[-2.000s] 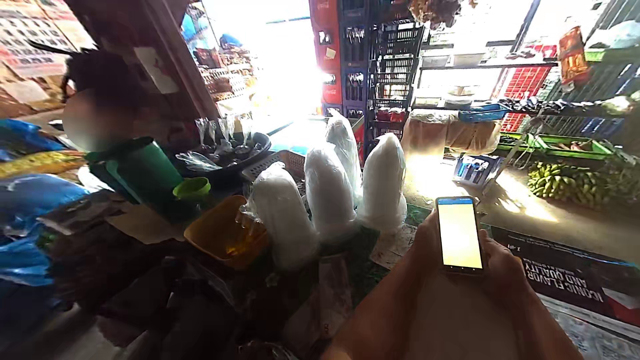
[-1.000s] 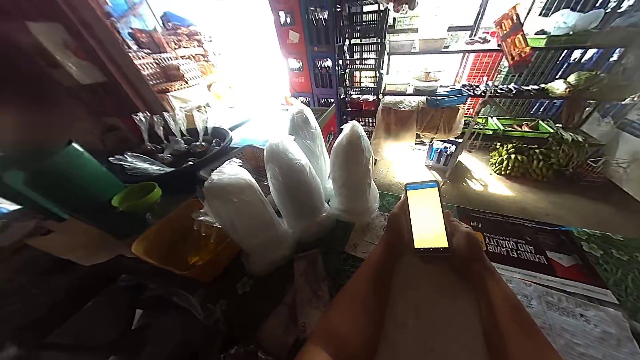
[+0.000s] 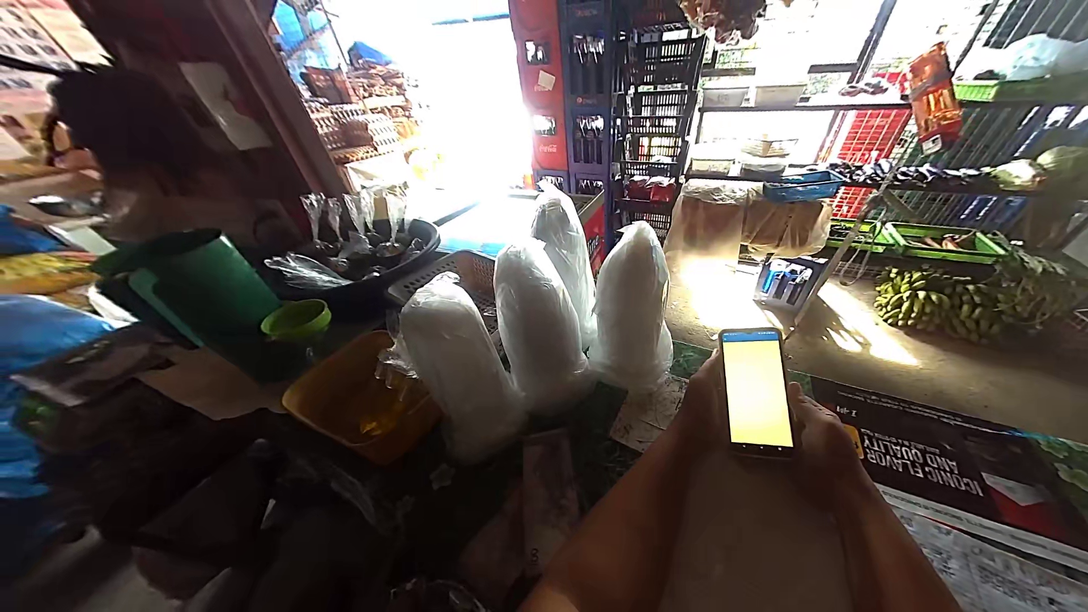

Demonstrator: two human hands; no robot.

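A smartphone (image 3: 757, 393) with a bright pale-yellow screen stands upright between my two hands at the lower right. My left hand (image 3: 704, 399) grips its left edge. On its right edge is my right hand (image 3: 818, 432), fingers curled around the case. Several tall plastic bags (image 3: 631, 297) packed with white contents stand just left of the phone. Beside them sits an orange plastic basin (image 3: 319, 408), with clear plastic in it. A small lime-green bowl (image 3: 296, 321) and a large green plastic container (image 3: 204, 289) are farther left.
A dark basin (image 3: 425, 246) holds clear plastic bags at the back left. Behind stand stacked bottle crates (image 3: 586, 110), shelves with vegetables, and green bananas (image 3: 943, 306) near the floor. A printed banner (image 3: 952, 459) covers the right side. At the upper left is a person (image 3: 127, 127).
The view has swung left again after turning right, bringing the person at the left back into sight. Both hands stay on the phone.
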